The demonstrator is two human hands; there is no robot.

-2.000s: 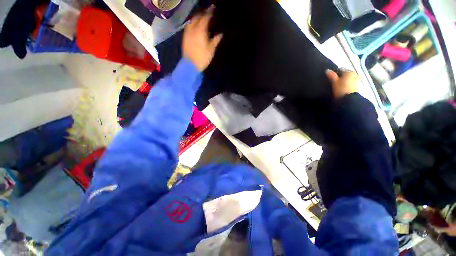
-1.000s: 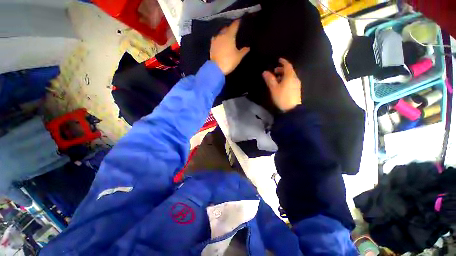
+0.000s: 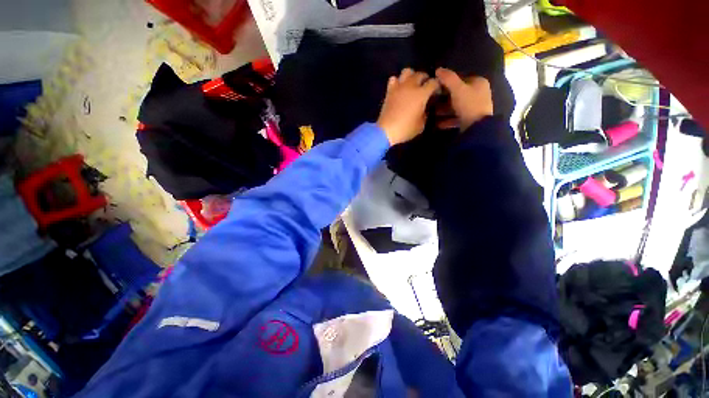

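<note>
A large black fabric panel (image 3: pixel 334 85) lies over the white table (image 3: pixel 389 276) in front of me. My left hand (image 3: pixel 407 105) and my right hand (image 3: pixel 465 99) are close together on it, fingertips bent and pinching the black cloth between them. The exact fold or edge held is too dark to tell. Grey-faced pieces (image 3: pixel 386 204) with black parts lie on the table just below my hands. A pale grey strip (image 3: pixel 357 31) runs along the upper side of the black cloth.
A turquoise rack (image 3: pixel 556 186) with pink and white thread cones stands at the right. A black cloth heap (image 3: pixel 610 319) lies below it. Black cloth with red edging (image 3: pixel 206 128) hangs left of the table. A red stool (image 3: pixel 61 190) stands on the floor. Something red covers the upper right corner.
My hands have come together from wide apart and now grip the black cloth. The black panel's right part has drawn in and no longer spreads down beside my right arm.
</note>
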